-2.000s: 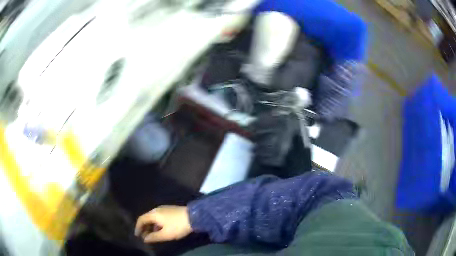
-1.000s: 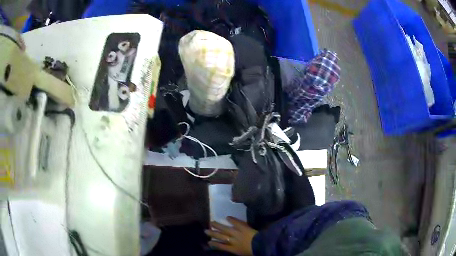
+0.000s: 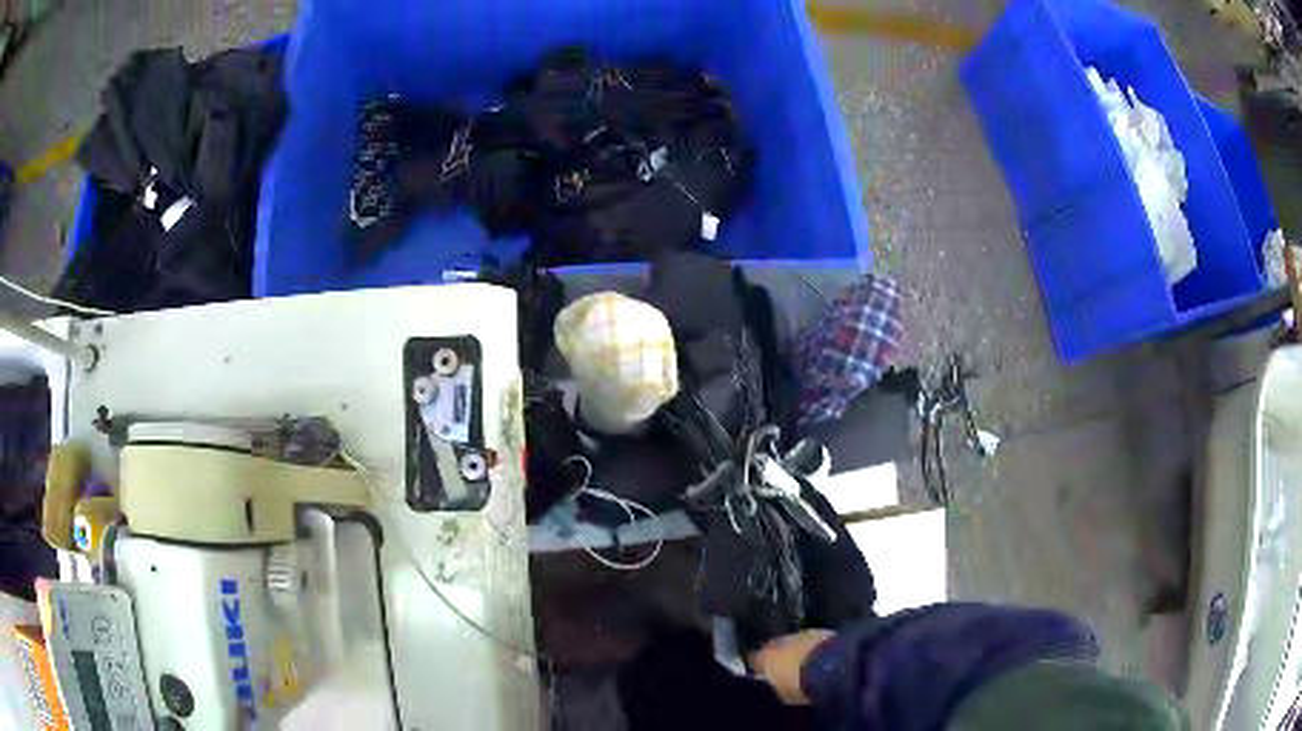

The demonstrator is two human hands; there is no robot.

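Observation:
A dark cloth bundle point(image 3: 778, 564), tied with frayed greyish strips, lies beside the machine table. My right hand point(image 3: 788, 666), in a dark blue sleeve, is at the bundle's lower edge. Its fingertips are hidden or blurred against the dark cloth, so I cannot tell whether it grips. A small pale piece point(image 3: 728, 646) shows just left of the fingers. My left hand is not in view.
The white machine table point(image 3: 471, 600) with a sewing machine point(image 3: 214, 614) is at left. A blue bin point(image 3: 843, 157) of dark pieces stands behind. Another blue bin point(image 3: 1021, 214) holds white material at right. A yellow checked cloth-covered object point(image 3: 618, 357) and plaid cloth point(image 3: 853, 343) stand beyond the bundle.
The view has swung and shows more of the bins and machine. My right hand, earlier spread over a pale surface, is now against the bundle's lower edge with its fingers less visible.

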